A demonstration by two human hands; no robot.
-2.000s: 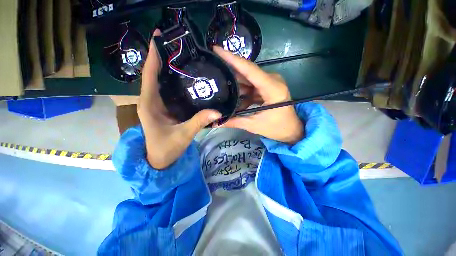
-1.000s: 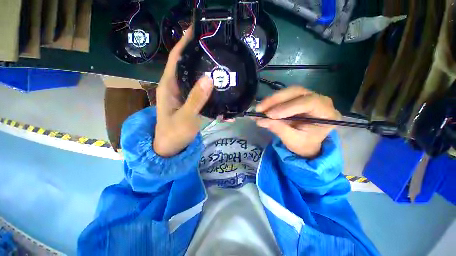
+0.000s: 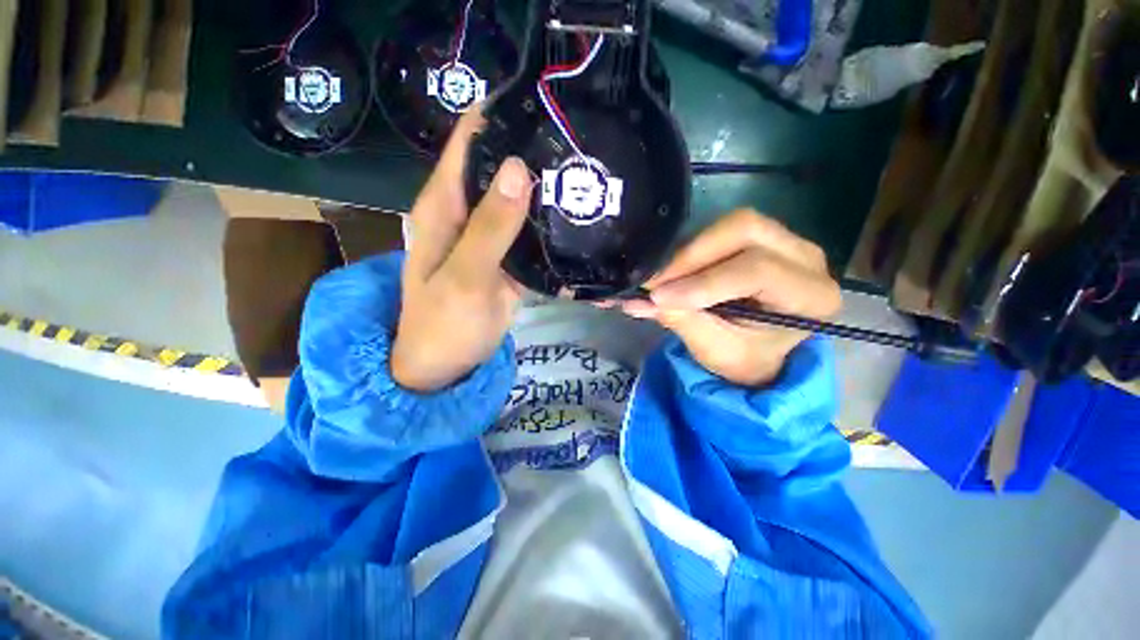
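My left hand (image 3: 463, 269) grips a glossy black ear cup housing (image 3: 638, 188) from its left side, with the thumb inside beside the white label (image 3: 581, 190). Red and white lead wires (image 3: 559, 100) run from the label up to the bracket. My right hand (image 3: 750, 294) pinches a thin black microphone boom (image 3: 825, 328) near its left end, at the housing's lower rim. The boom's thicker end (image 3: 946, 346) points right. Whether the boom's left end sits in the housing is hidden by the fingers.
Two more housings (image 3: 304, 91) (image 3: 453, 85) lie on the dark green bench (image 3: 138, 148). A white glue bottle (image 3: 906, 69) and a grey patterned mat (image 3: 819, 81) are at the back right. Cardboard dividers (image 3: 931, 150) stand at right, with blue bins (image 3: 956, 419) below. An open carton (image 3: 281, 294) is below the bench.
The held housing has moved right in view. My right hand has gone from cradling the housing to pinching the boom at its lower rim. The boom now slopes down to the right.
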